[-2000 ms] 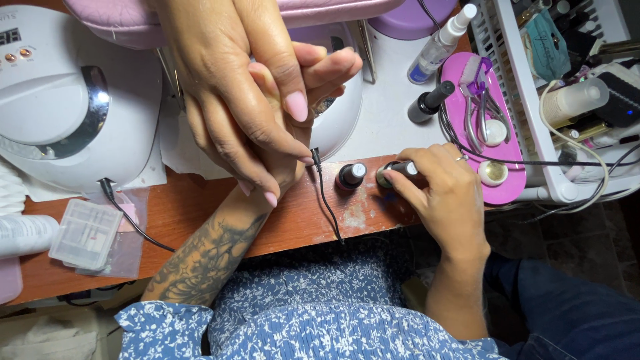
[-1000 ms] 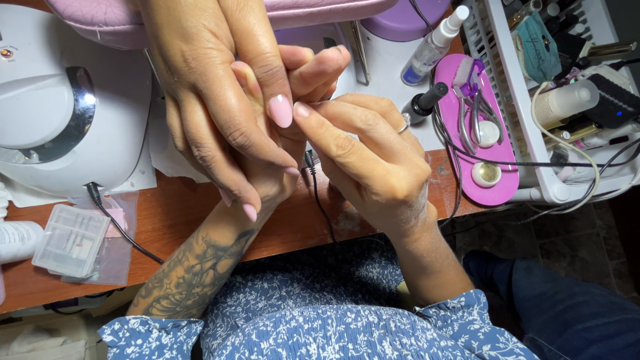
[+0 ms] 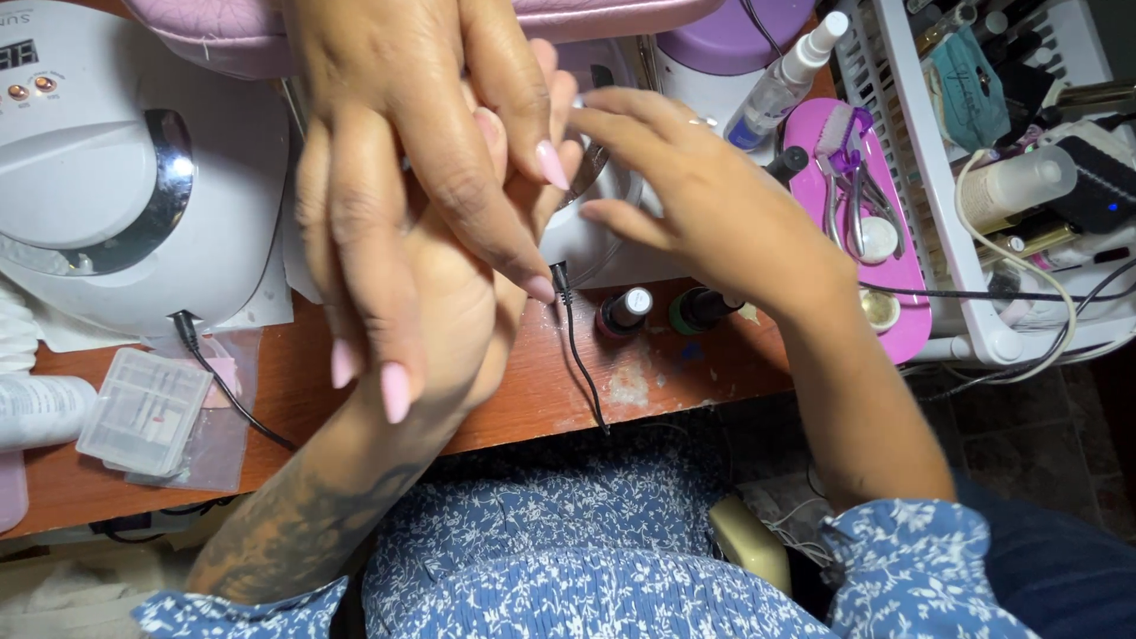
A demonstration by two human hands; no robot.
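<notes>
My left hand [image 3: 457, 311], on the tattooed arm, lies palm up beneath another person's hand [image 3: 399, 133] and holds it; their overlap hides part of my fingers. That person's long nails are glossy pale pink. To the right, my right hand [image 3: 710, 191] is spread with nothing in it, above a white nail lamp [image 3: 577, 253] and slightly blurred. Two capped nail polish bottles stand near the table edge below my hands: one with a silvery cap [image 3: 624, 312], the other with a dark cap [image 3: 704, 311], partly behind my right wrist.
A large white nail lamp [image 3: 115, 169] and a clear plastic case [image 3: 146, 413] are at left. On the right are a spray bottle [image 3: 781, 84], a pink tray [image 3: 905, 324] with metal nippers and a white basket [image 3: 985, 302] of bottles. A black cable [image 3: 581, 364] crosses the wooden table.
My right hand was at the dark-capped polish bottle, then touched the other person's fingertip. Now it is apart from that hand, to the right, with fingers spread. My left hand keeps its hold.
</notes>
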